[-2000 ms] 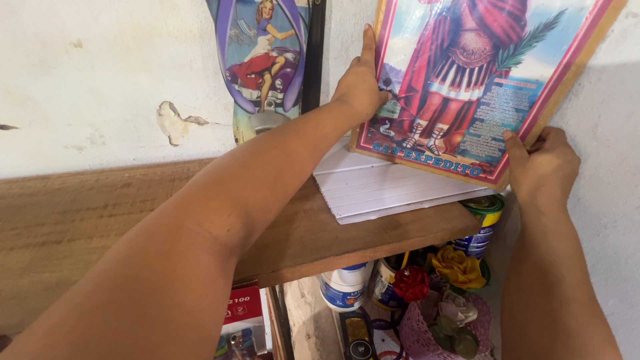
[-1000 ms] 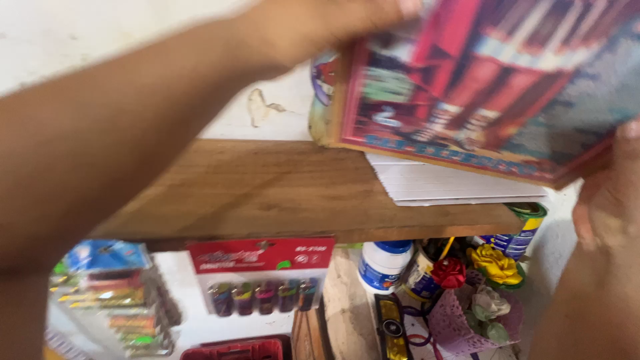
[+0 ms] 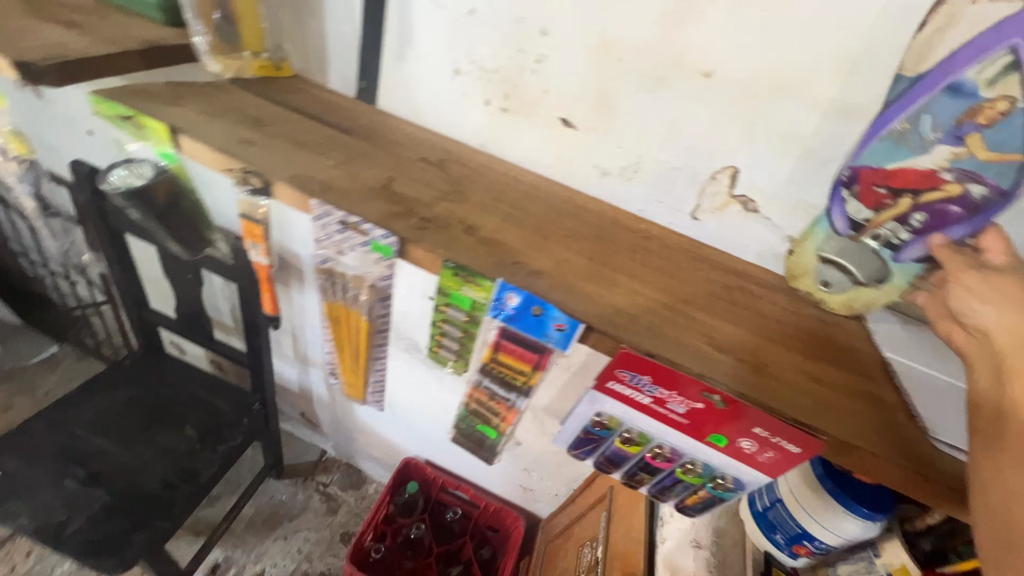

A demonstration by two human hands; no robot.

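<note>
At the right edge, my right hand (image 3: pixel 980 300) has its fingers on the lower right edge of a flip-flop-shaped board (image 3: pixel 928 184) with a purple strap outline, a painted figure and a metal bottle opener near its bottom. The board stands on the wooden shelf (image 3: pixel 560 232), tilted against the wall. White ribbed panels (image 3: pixel 920 376) lie on the shelf beneath my hand. The framed picture is out of view. My left hand is not visible.
Packs of lighters (image 3: pixel 656 456), pencils (image 3: pixel 352 320) and other small goods hang from the shelf's front edge. Below are a red bottle crate (image 3: pixel 440 512), a white tub with a blue lid (image 3: pixel 808 512) and a black chair (image 3: pixel 144 416).
The framed picture that both hands held has left the view, and so has my left hand. My right hand is now at the flip-flop-shaped board. The view has swung left.
</note>
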